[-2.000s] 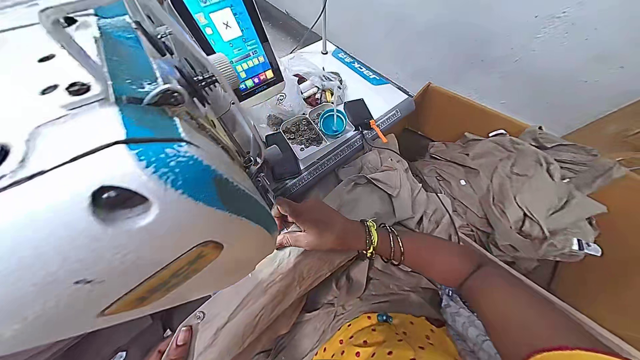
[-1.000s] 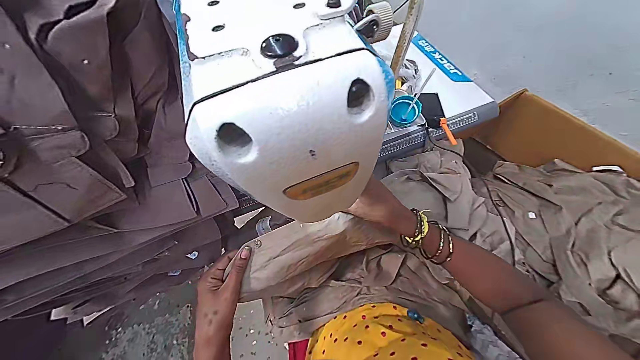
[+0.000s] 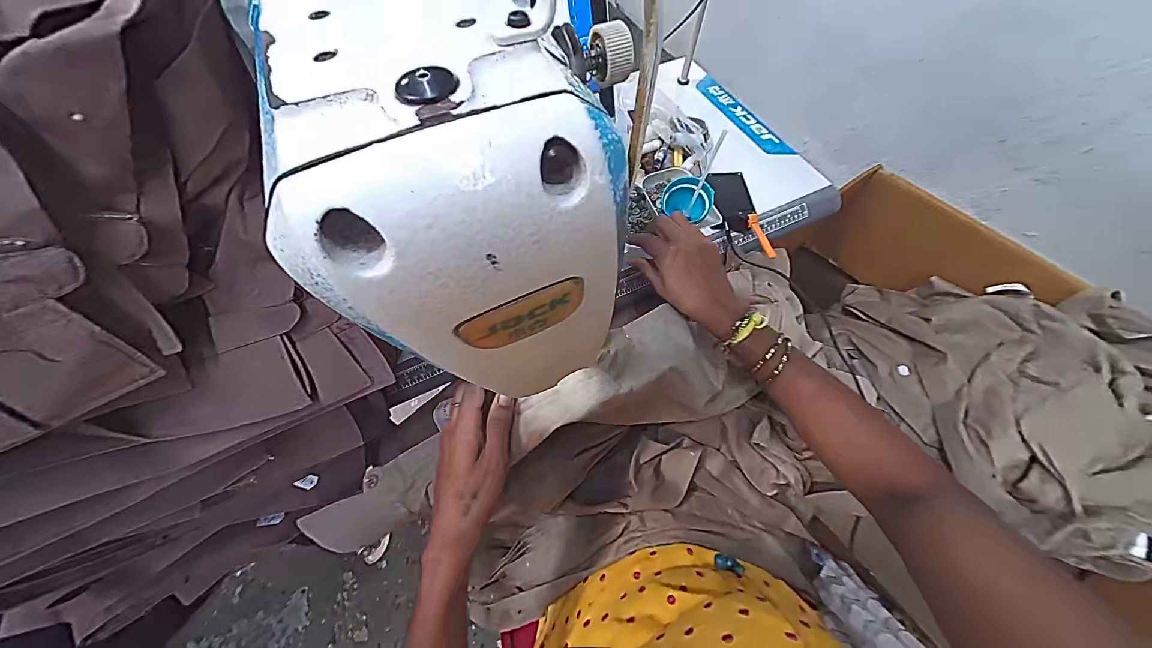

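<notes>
The white head of a Jack sewing machine (image 3: 441, 234) fills the upper middle. My left hand (image 3: 472, 459) lies on a tan garment (image 3: 666, 360) at the lower edge of the machine head, fingertips partly hidden beneath it. Whether its fingers grip the cloth cannot be told. My right hand (image 3: 679, 270), with bracelets at the wrist, reaches to small metal fasteners (image 3: 640, 209) beside a blue round cup (image 3: 687, 198) on the machine table. Its fingertips are bent by the machine's right side, and what they touch is unclear. The garment drapes across my lap.
Stacked dark brown garments (image 3: 225, 360) rise on the left. At the right, a cardboard box (image 3: 909, 225) holds more tan garments (image 3: 1008, 396). An orange-handled tool (image 3: 760, 236) lies at the edge of the white table (image 3: 792, 184), near a plastic bag (image 3: 661, 117).
My right hand has moved from the cloth behind the machine head to the fasteners by the blue cup. My left hand has moved right along the garment, closer to the machine.
</notes>
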